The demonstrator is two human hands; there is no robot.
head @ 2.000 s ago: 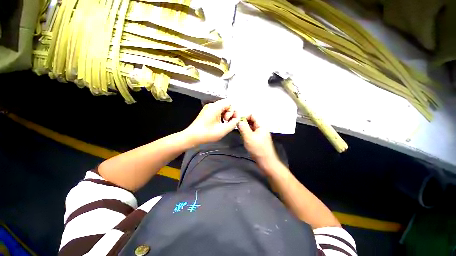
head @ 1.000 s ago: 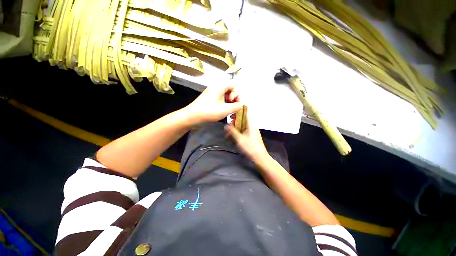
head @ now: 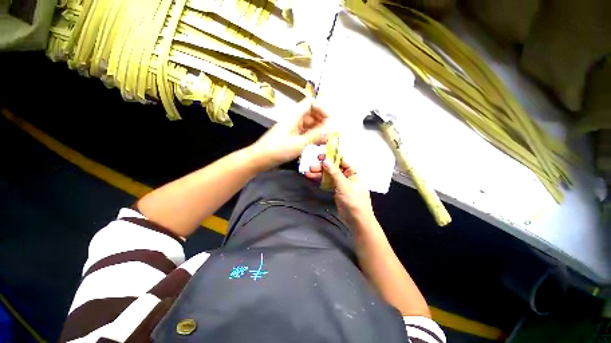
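Observation:
A short length of yellow-olive strap strip (head: 333,149) stands between my hands over the front of the white pounding board (head: 375,175). My right hand (head: 345,182) grips it from below between thumb and fingers. My left hand (head: 295,137) is at its upper left, with bent fingers and the thumb close to the strip's top. Whether the left fingertips pinch the strip or something small and pale is too blurred to tell. The hammer (head: 417,175) lies to the right, its dark head on the board and its pale handle over the table edge.
Stacked strips (head: 134,50) lie at the left of the white table (head: 482,194), their ends hanging over the edge. A loose strip bundle (head: 469,87) lies slantwise at the right. Large olive-brown pieces (head: 559,57) are at the upper right. A yellow line crosses the dark floor.
The strip has come into clearer view, upright in my right hand; two seconds ago only a tiny bit showed between the fingertips. The view has shifted slightly; the hammer still lies on the board.

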